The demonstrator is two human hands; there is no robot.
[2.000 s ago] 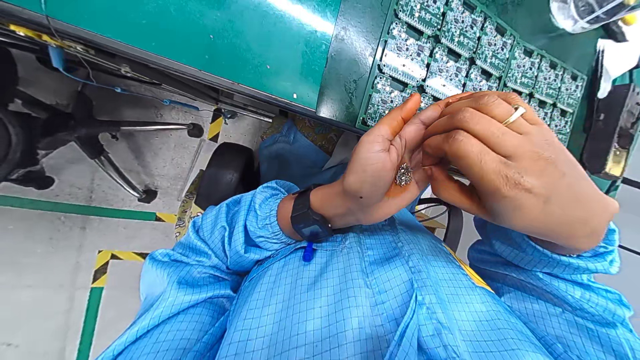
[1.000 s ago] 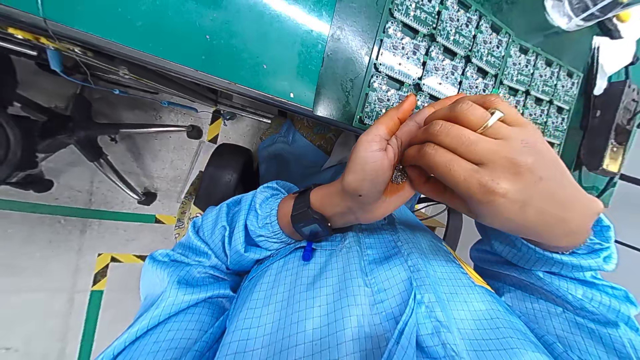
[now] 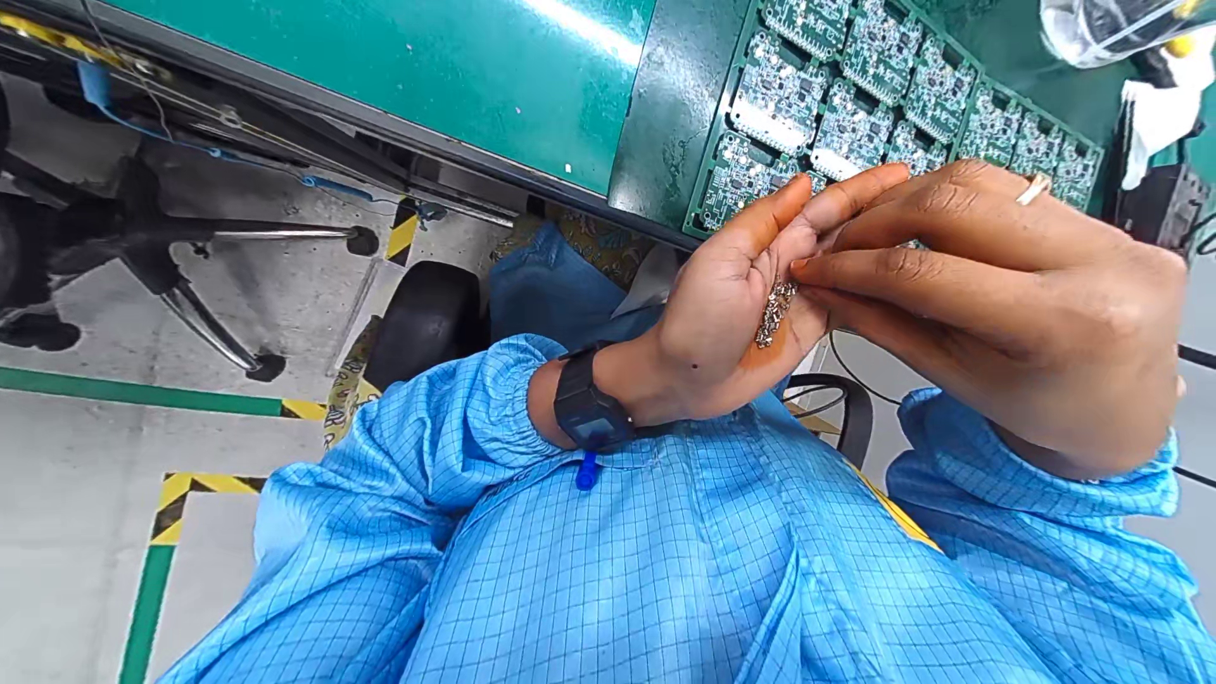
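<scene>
My left hand (image 3: pixel 741 304) is turned palm up and cupped, with a small heap of tiny metal parts (image 3: pixel 775 315) lying in the palm; they look like small screws. Over that palm, the bent fingers of my right hand (image 3: pixel 988 285) reach in from the right, fingertips at the upper edge of the heap. Whether a part is pinched between those fingertips cannot be made out. Beyond both hands lies a panel of green printed circuit boards (image 3: pixel 779 90), partly covered by the fingers.
The green mat of the workbench (image 3: pixel 427 57) spans the top, its edge just beyond my hands. A clear plastic container (image 3: pixel 1102 28) and a black device (image 3: pixel 1164 209) are at the upper right. A wheeled chair base (image 3: pixel 142 228) stands on the floor at left.
The fingers of my right hand have shifted off the heap, so more of the metal parts shows than one second ago. My left hand has stayed cupped in about the same place.
</scene>
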